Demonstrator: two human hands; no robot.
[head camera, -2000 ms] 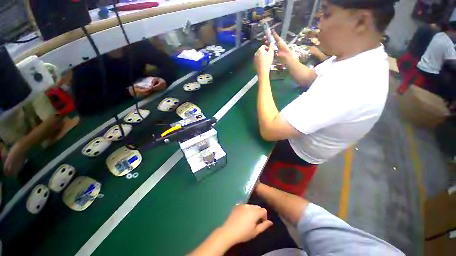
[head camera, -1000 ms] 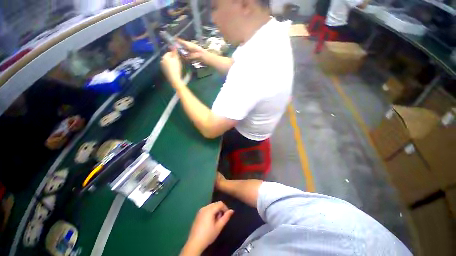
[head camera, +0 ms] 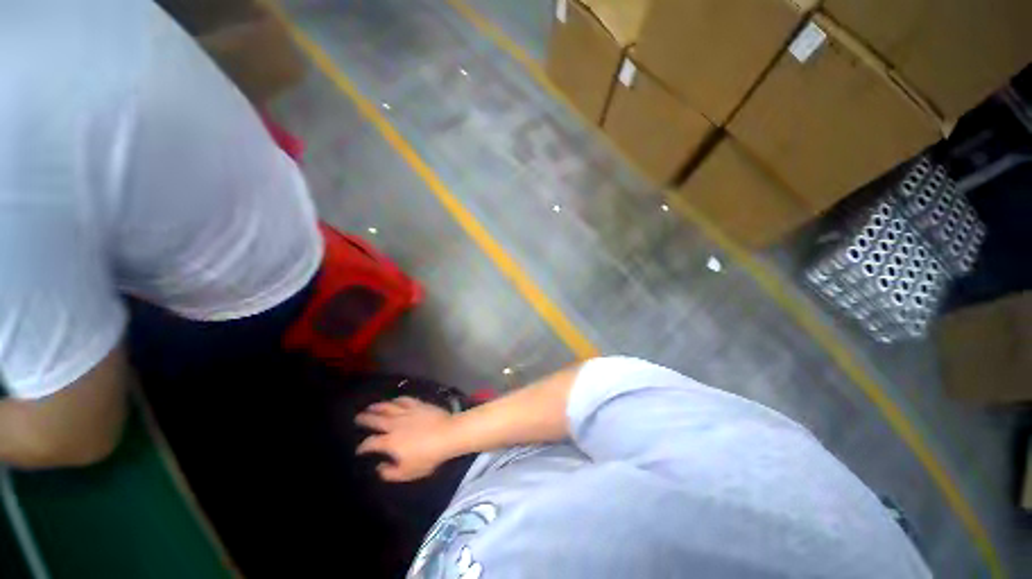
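Note:
My right hand (head camera: 410, 438) rests on dark cloth at my lap, palm down, with its fingers spread and nothing seen in it. My left hand is not in view. The edge of the green bench (head camera: 108, 503) shows at the lower left. The screw feeder, the driver and the housings are out of view. A red plastic stool (head camera: 360, 296) stands on the floor just beyond my hand.
A person in a white shirt (head camera: 192, 170) sits at the left, close to the bench. Cardboard cartons (head camera: 724, 57) are stacked at the top right. Stacked pale parts with dark holes (head camera: 894, 255) stand beside them. The grey floor has yellow lines.
My view has swung right and down, from the bench to the floor and cartons. My left hand has gone out of view. My right hand now shows spread on the dark cloth.

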